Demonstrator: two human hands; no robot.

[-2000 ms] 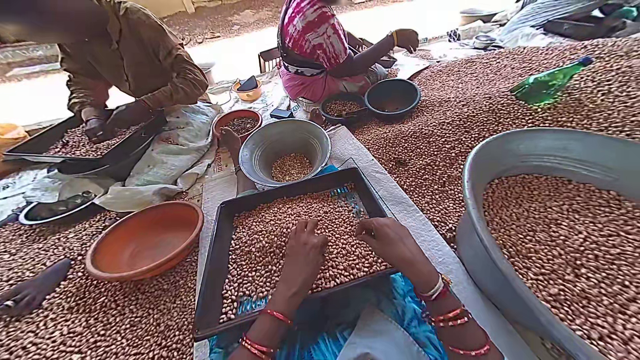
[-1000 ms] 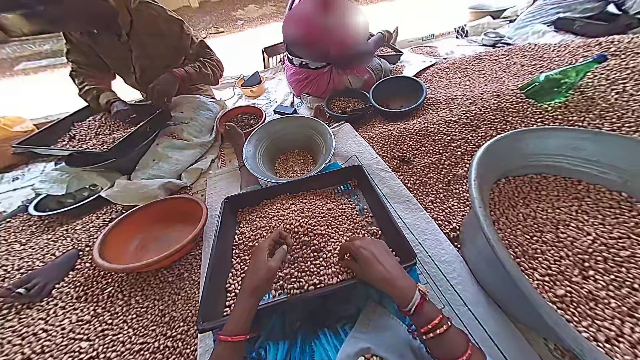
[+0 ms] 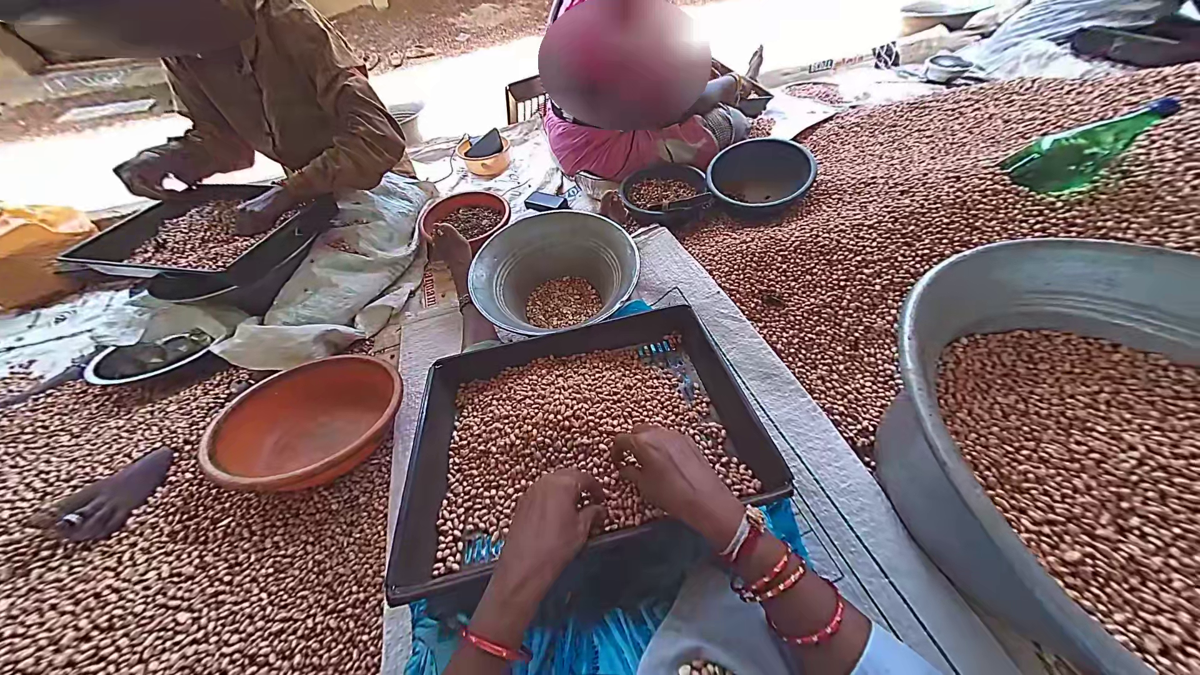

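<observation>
A black slotted tray holds a layer of shelled peanuts and rests over blue cloth. My left hand is over the near middle of the nuts, fingers curled down; whether a nut is between them cannot be told. To its right, my right hand bends over the nuts with thumb and fingertips close together, their contents hidden. Bangles circle both wrists. Just beyond the tray stands a metal basin with some nuts at its bottom.
An orange bowl sits left on spread peanuts. A large metal tub of peanuts stands right, with a green bottle on the heap behind. Two people sit beyond, one at another black tray. Dark bowls stand near the other person.
Both my hands have moved toward the tray's near edge since two seconds ago. The co-worker at the left has raised one hand off their tray.
</observation>
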